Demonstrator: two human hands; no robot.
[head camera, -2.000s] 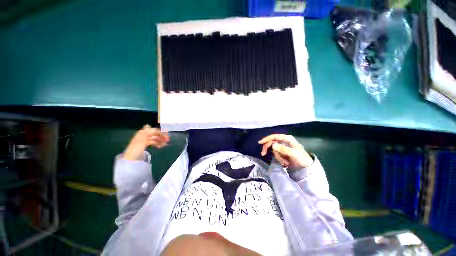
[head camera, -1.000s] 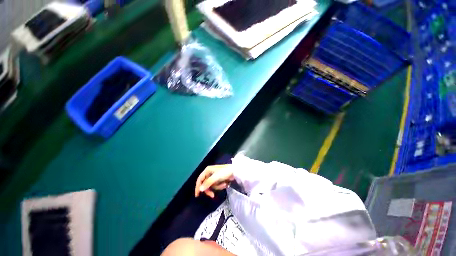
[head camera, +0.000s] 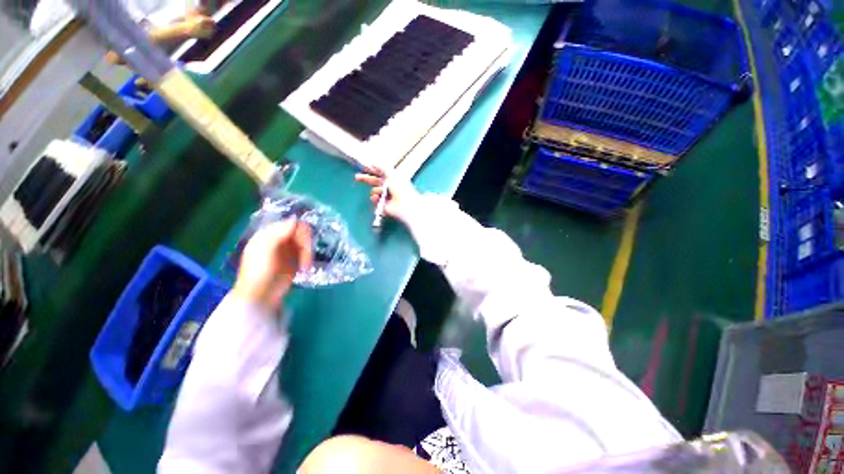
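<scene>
My left hand (head camera: 276, 259) is blurred and over the clear plastic bag (head camera: 335, 248), which has dark bits inside; whether its fingers grip anything is unclear. My right hand (head camera: 396, 193) is at the near end of a stack of white lining sheets (head camera: 460, 91). A short silvery piece (head camera: 378, 207) sticks out from its fingers. A row of long black strips (head camera: 396, 74) lies side by side on the top sheet. The blue parts bin (head camera: 178, 344), with a white label and dark parts inside, stands on the bench left of the bag.
The green bench (head camera: 347, 319) runs diagonally. A pale post (head camera: 217, 125) rises beside the bag. Another stack of sheets (head camera: 69, 171) and another person's hand (head camera: 190, 28) are across at the left. Blue crates (head camera: 629, 97) and a grey crate (head camera: 740, 356) stand on the floor at the right.
The view has moved closer to the bag and stack. My left hand has come into view over the bag. My right hand has reached out to the stack and now has the silvery piece.
</scene>
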